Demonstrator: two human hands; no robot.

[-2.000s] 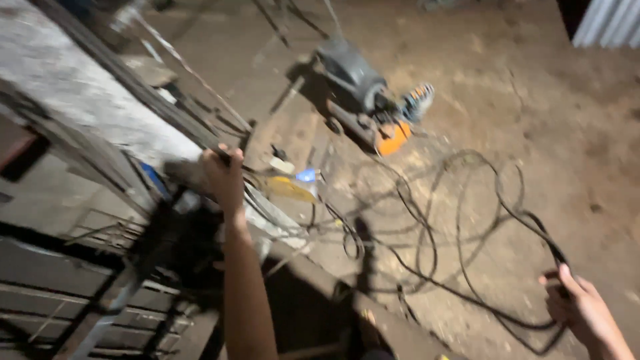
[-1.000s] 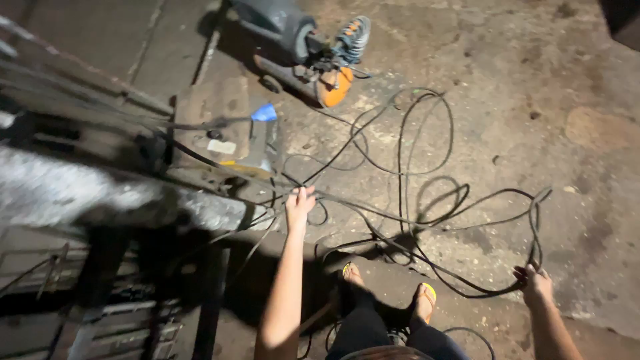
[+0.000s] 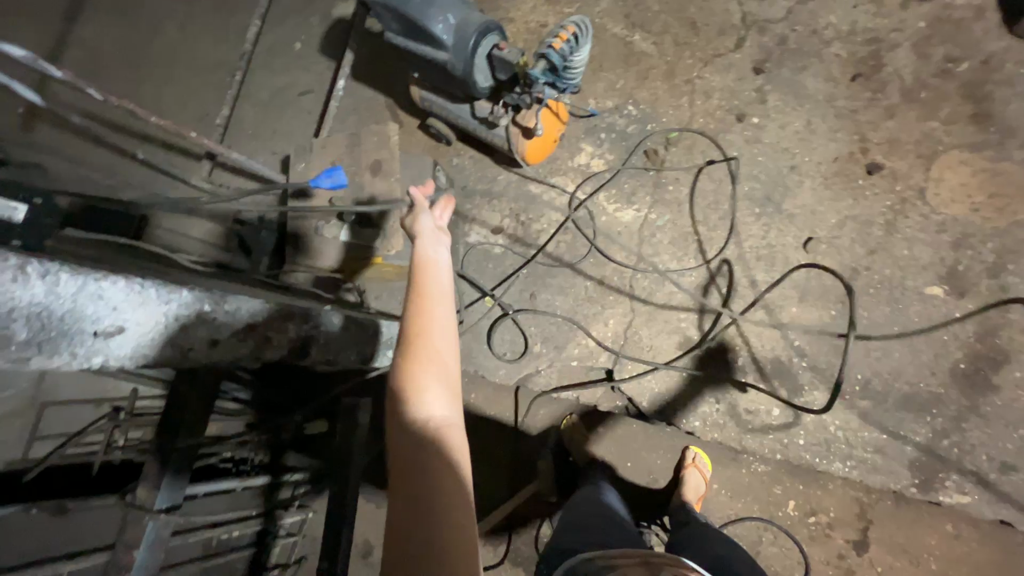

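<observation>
My left hand [image 3: 428, 210] reaches forward, its fingers around a grey cable that runs left from it; a small dark piece shows just beyond the fingertips. A blue connector [image 3: 328, 178] on another cable hangs to the left of the hand. To the right, a long black cable [image 3: 850, 320] lies in loose loops across the concrete floor, and one stretch of it leaves the view at the right edge. My right hand is out of the frame.
An air compressor [image 3: 540, 132] with an orange end and a grey motor stands ahead. A rough pale beam [image 3: 184, 312] crosses the left side above metal racks [image 3: 232, 488]. My sandalled foot [image 3: 694, 478] stands below the cable loops.
My right hand, on the cable a second ago, has left the view. My left hand has reached farther forward. Part of the cable now stretches to the right edge.
</observation>
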